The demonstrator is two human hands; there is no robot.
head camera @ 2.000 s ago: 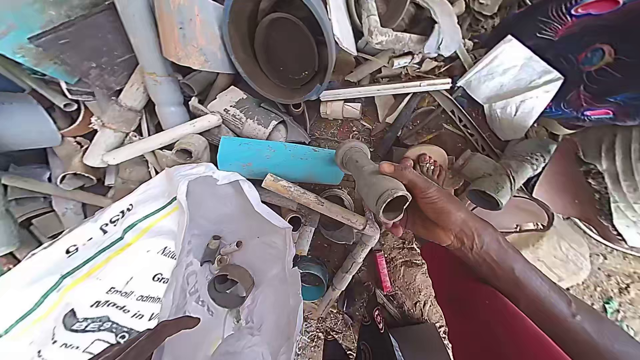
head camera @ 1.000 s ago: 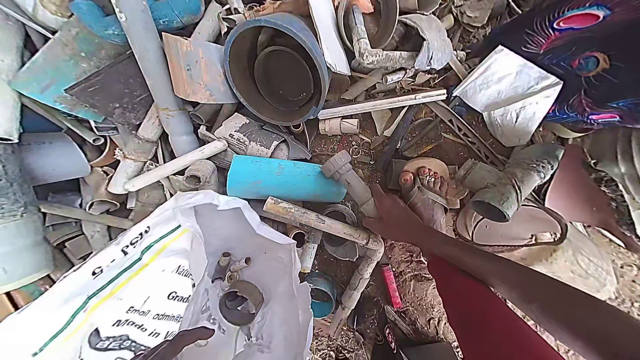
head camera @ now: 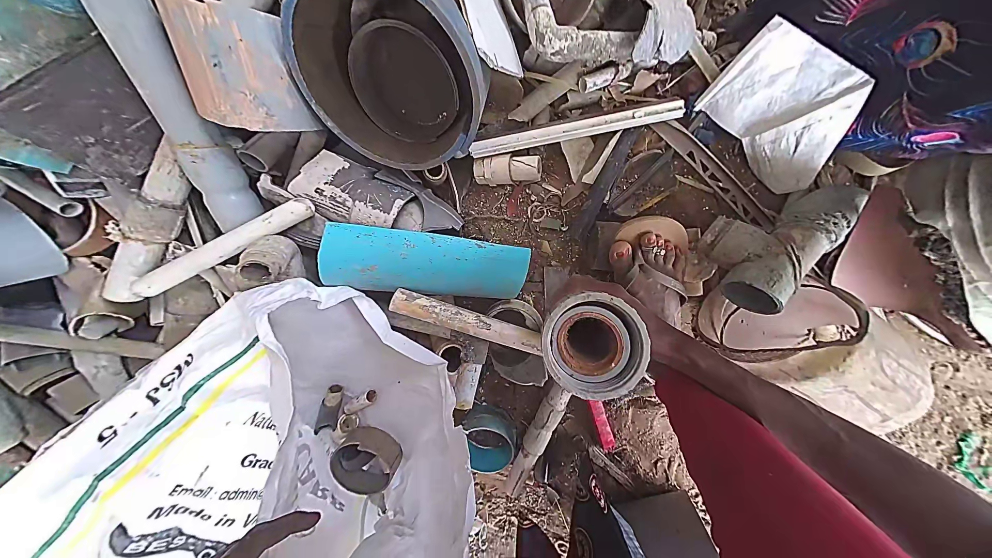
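The gray pipe fitting (head camera: 554,341) is held end-on to the camera by my right hand (head camera: 639,310), mostly hidden behind it; its round opening shows a rust-brown inner rim. At the bottom, my left hand (head camera: 271,535) is at the mouth of a white woven plastic sack (head camera: 205,434) that bears writing; only part of the hand shows, and its grip is unclear. Inside the open sack lie a short pipe ring (head camera: 366,460) and several small pipe pieces (head camera: 360,401). A bright blue pipe section (head camera: 424,260) lies beyond the sack, left of the held fitting.
Scrap pipes surround the sack. A large gray pipe piece (head camera: 473,85) stands at the top, a white pipe (head camera: 225,248) lies left, and an elbow fitting (head camera: 794,248) lies right. A sandaled foot (head camera: 651,263) rests beyond my right hand, near a loose sandal (head camera: 783,318).
My right hand has turned the fitting so its opening faces the camera and brought it lower than a second ago. My left hand stays by the sack.
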